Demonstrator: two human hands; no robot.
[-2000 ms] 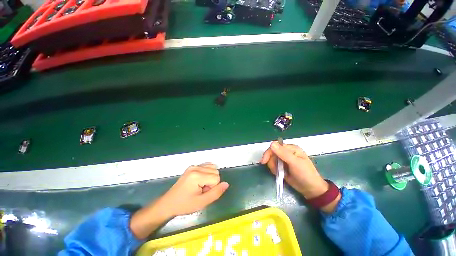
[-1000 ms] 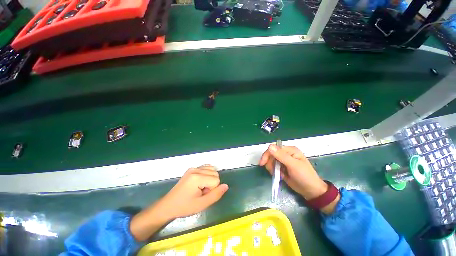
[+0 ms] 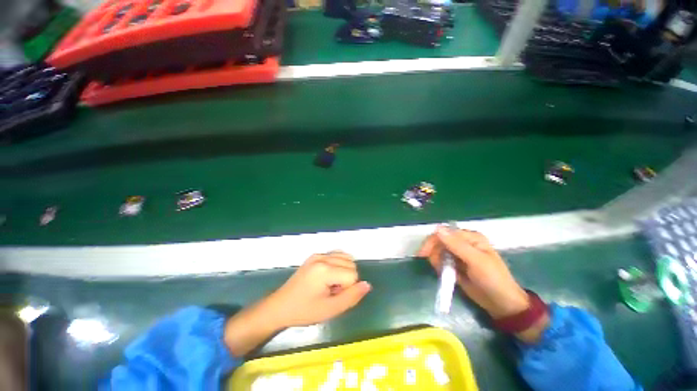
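My left hand (image 3: 317, 290) rests loosely curled near the white rail, with nothing seen in it. My right hand (image 3: 474, 267) holds the tweezers (image 3: 445, 286), which point down towards me, at the rail's near edge. An electronic module (image 3: 419, 195) lies on the green belt just beyond my right hand. More modules lie on the belt to the left (image 3: 190, 200) and to the right (image 3: 559, 172). The yellow parts tray (image 3: 443, 341) with many loose white pieces (image 3: 374, 373) is below and between my hands, cut off by the bottom edge.
A white rail (image 3: 191, 260) separates the bench from the belt. Red trays (image 3: 176, 80) are stacked across the belt at the upper left. A green-rimmed solder spool (image 3: 636, 290) and a component tray (image 3: 680, 244) are at the right. A small dark part (image 3: 326, 156) lies mid-belt.
The view has shifted, so bench, tray and hands sit further right, with blur. The modules have moved left along the belt relative to the rail. Both hands keep their pose.
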